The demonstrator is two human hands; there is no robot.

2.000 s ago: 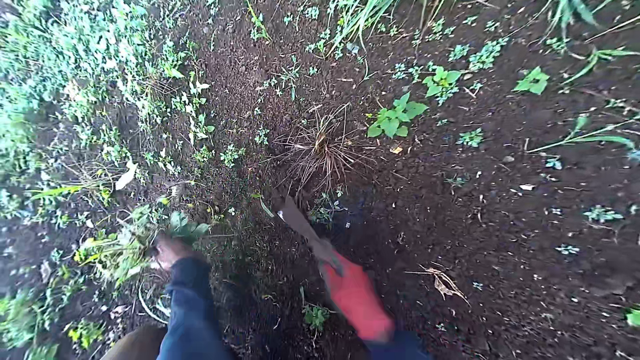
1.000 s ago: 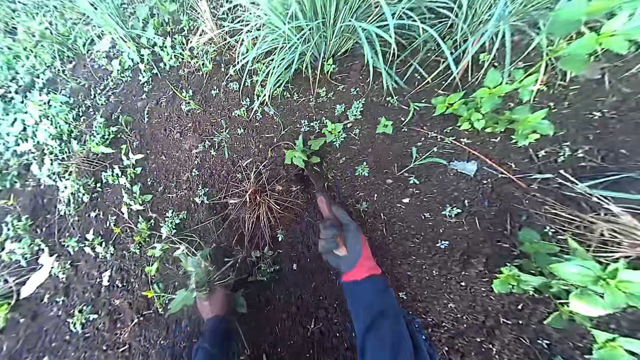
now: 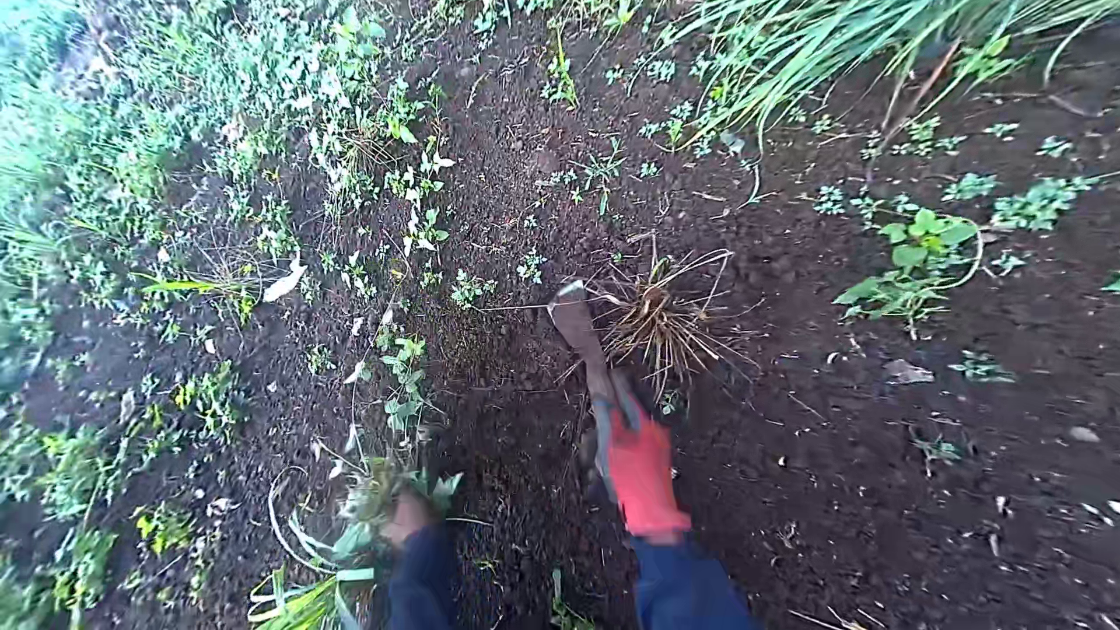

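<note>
My right hand [image 3: 637,464], in a red and grey glove, is closed around the handle of a hand tool with a flat metal blade [image 3: 575,324]. The blade points up and left, just left of a dry, cut-back grass clump [image 3: 665,319] rooted in dark soil. My left hand [image 3: 407,518], without a visible glove, grips a bunch of pulled weeds [image 3: 372,499] low and left of the tool. Its fingers are blurred and partly covered by leaves.
Low weeds [image 3: 210,131] spread over the left side. Long grass [image 3: 805,52] arches in at the upper right. A broad-leaved green plant [image 3: 919,254] grows right of the dry clump, with small seedlings [image 3: 982,367] about it. A pale dry leaf [image 3: 285,282] lies at left.
The view has shifted a lot. My right hand with the tool was right of the dry clump one second ago; the blade is now at its left. My left hand still holds the weeds.
</note>
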